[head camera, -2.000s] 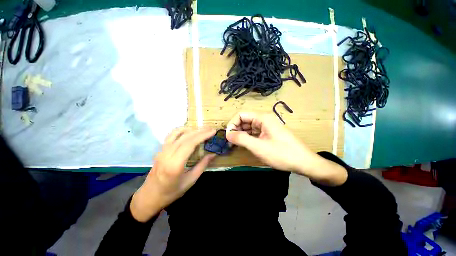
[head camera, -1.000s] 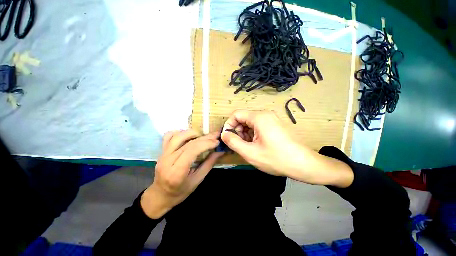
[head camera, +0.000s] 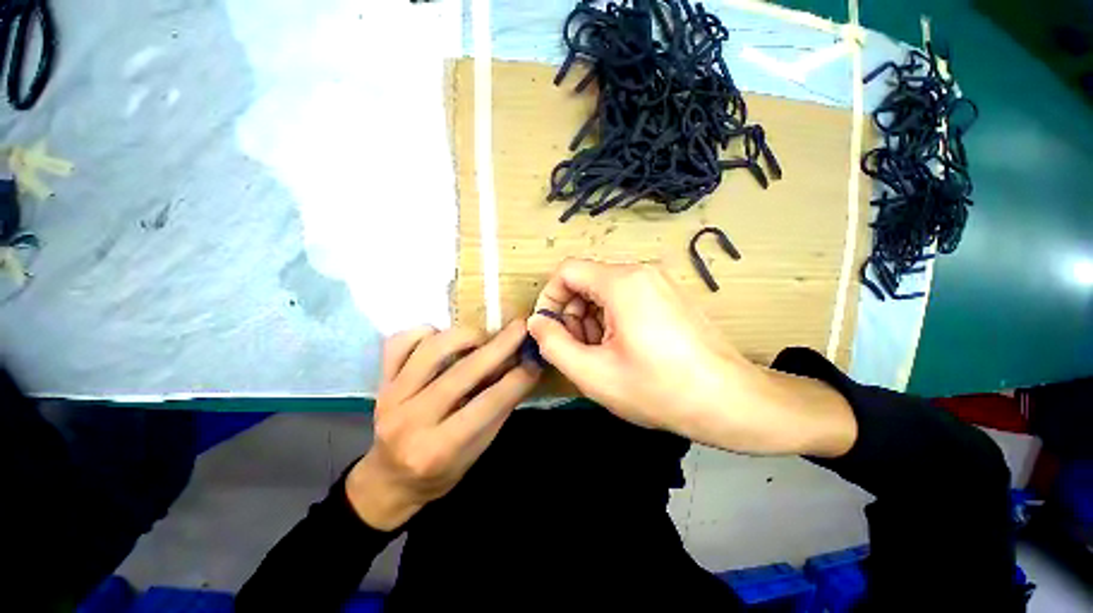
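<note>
My left hand (head camera: 441, 413) and my right hand (head camera: 617, 341) meet at the near edge of the cardboard mat (head camera: 599, 258). Between their fingertips is a dark blue mini bag body (head camera: 531, 351), mostly hidden by the fingers. My left fingers hold it from the left. My right thumb and index finger pinch a thin dark bag handle (head camera: 550, 315) at the bag; only a short piece shows. A single U-shaped handle (head camera: 714, 256) lies on the cardboard beyond my right hand. The main handle pile (head camera: 657, 114) lies above it.
A side handle pile (head camera: 917, 180) lies at the right beyond a masking tape strip (head camera: 852, 204). At far left, on the cover sheet (head camera: 180, 275), are scissors (head camera: 29, 54), cream tape scraps (head camera: 40, 168) and a dark blue piece (head camera: 8, 213), cut off. Blue crates (head camera: 767, 584) stand below.
The view has shifted, so the piles sit higher and further right. My hands have closed in around the bag body, which showed clearly two seconds ago and is now mostly covered.
</note>
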